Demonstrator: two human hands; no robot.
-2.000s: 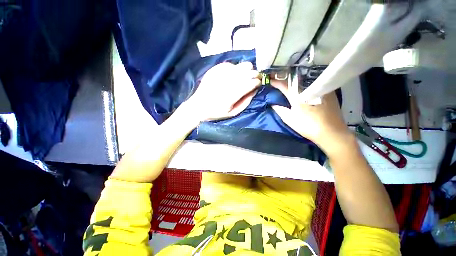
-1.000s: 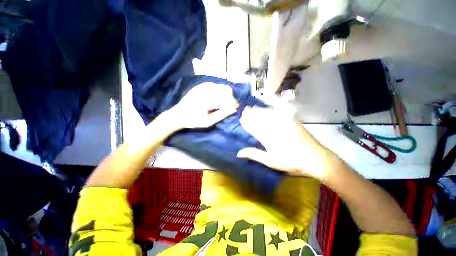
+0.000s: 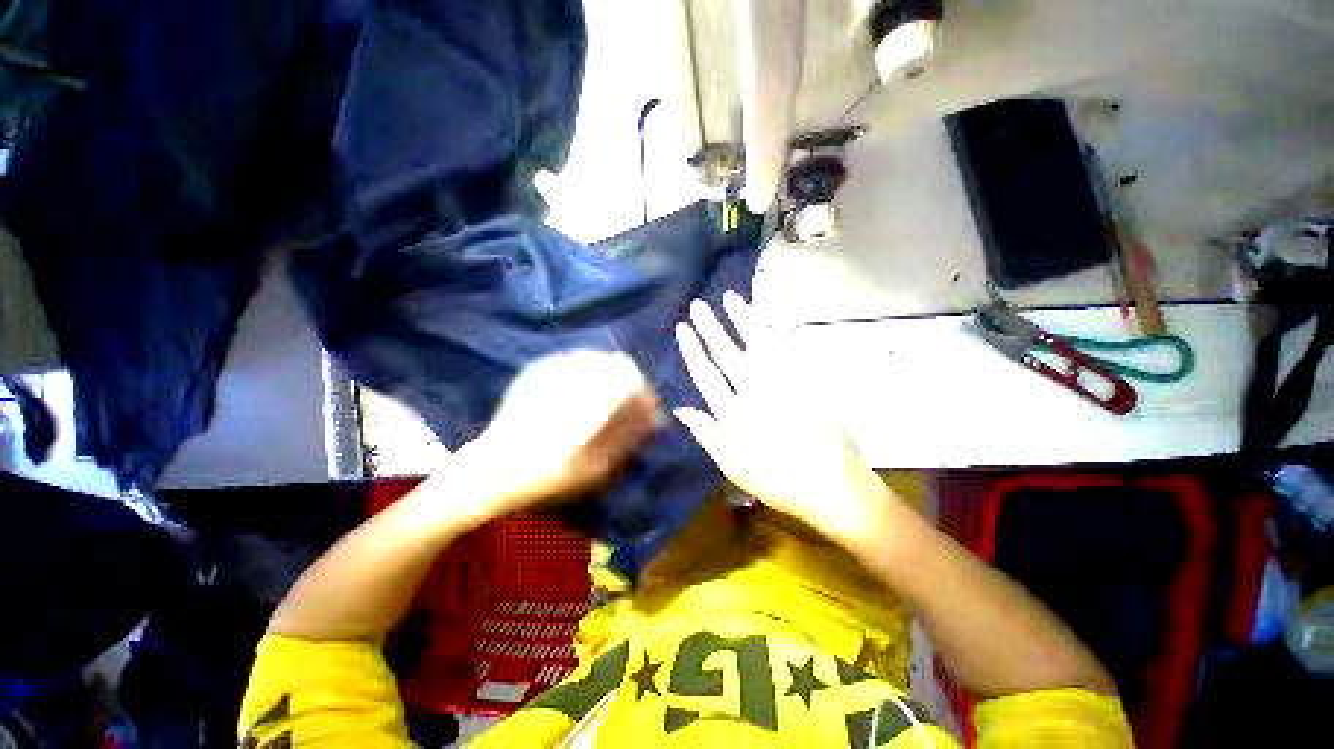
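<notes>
The navy garment piece [image 3: 483, 293] lies on the table from the left to the presser foot [image 3: 732, 217] and hangs over the front edge toward the lap. Its right corner sits at the foot. My left hand [image 3: 578, 424] is curled on the cloth near the table edge, fingers bent and partly blurred, gripping it. My right hand [image 3: 768, 417] is beside it, with fingers spread over the cloth's right edge; nothing is seen gripped in it.
Red-handled snips [image 3: 1075, 373] and a green cord loop [image 3: 1163, 359] lie right, below a black rectangle [image 3: 1031, 190] and a brown stick [image 3: 1141, 293]. A dark garment pile [image 3: 147, 220] hangs left. A red basket [image 3: 512, 615] stands below the table.
The view has shifted, so the machine head shows less. The cloth has turned and spread left, its lower end toward the lap. My left hand has moved lower; my right hand's fingers have spread.
</notes>
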